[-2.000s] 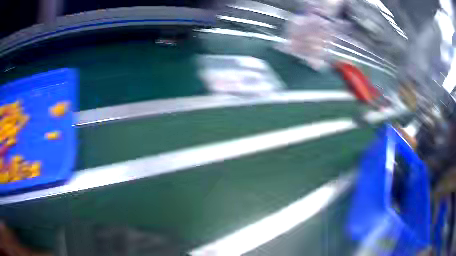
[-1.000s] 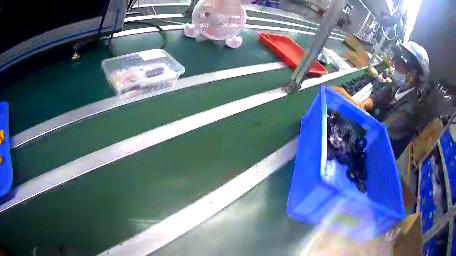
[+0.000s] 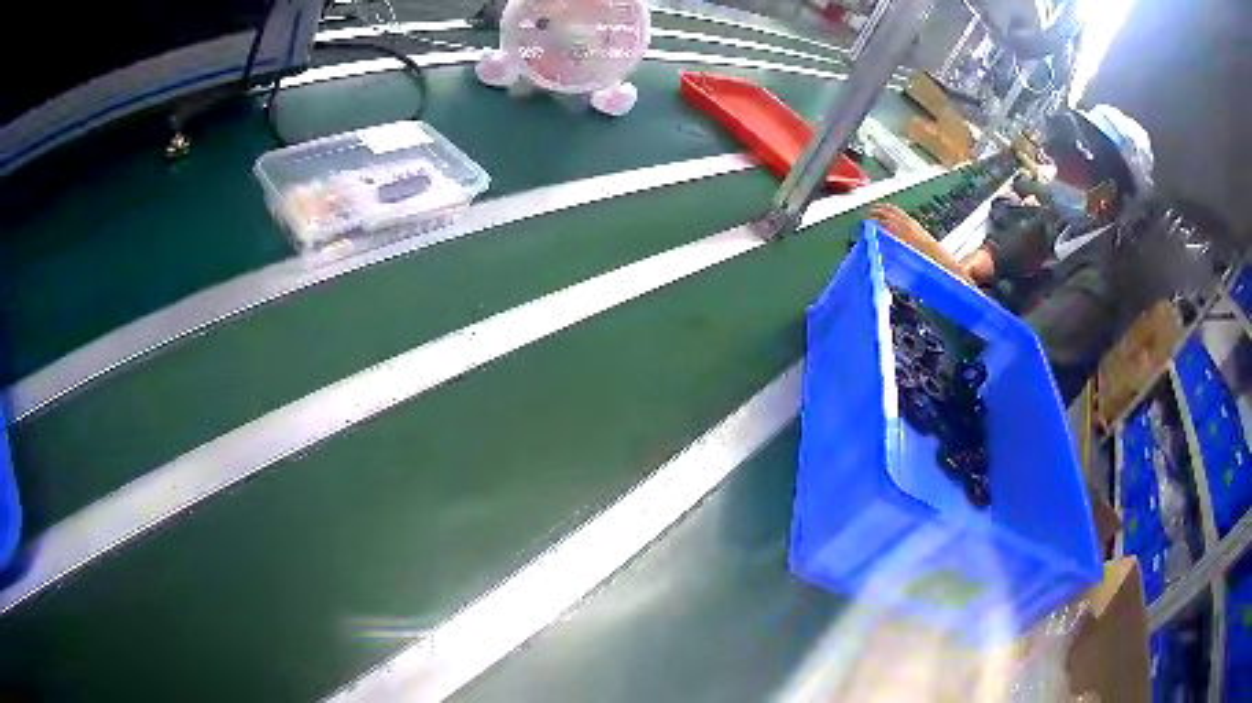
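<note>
Neither of my hands is in the picture. A deep blue crate [image 3: 844,453] stands at the right, nearest in front of me, with loose black parts [image 3: 941,392] heaped inside. The green conveyor belt [image 3: 549,371] runs between silver rails from the lower left to the upper right. A lidded clear box [image 3: 371,186] with pale contents sits across the belt. A thin edge of a blue tray [image 3: 7,494] shows at the left rim; its contents are hidden.
A pink animal-shaped fan [image 3: 574,44] and a red tray [image 3: 769,127] stand across the belt, near a slanted metal post [image 3: 851,117]. A masked person in a cap [image 3: 1064,261] sits beyond the crate. A cardboard box [image 3: 1109,639] is at the lower right.
The view has swung right since the first frame, so the blue tray with yellow pieces has slid almost out at the left. The other person's arm has shifted slightly behind the crate.
</note>
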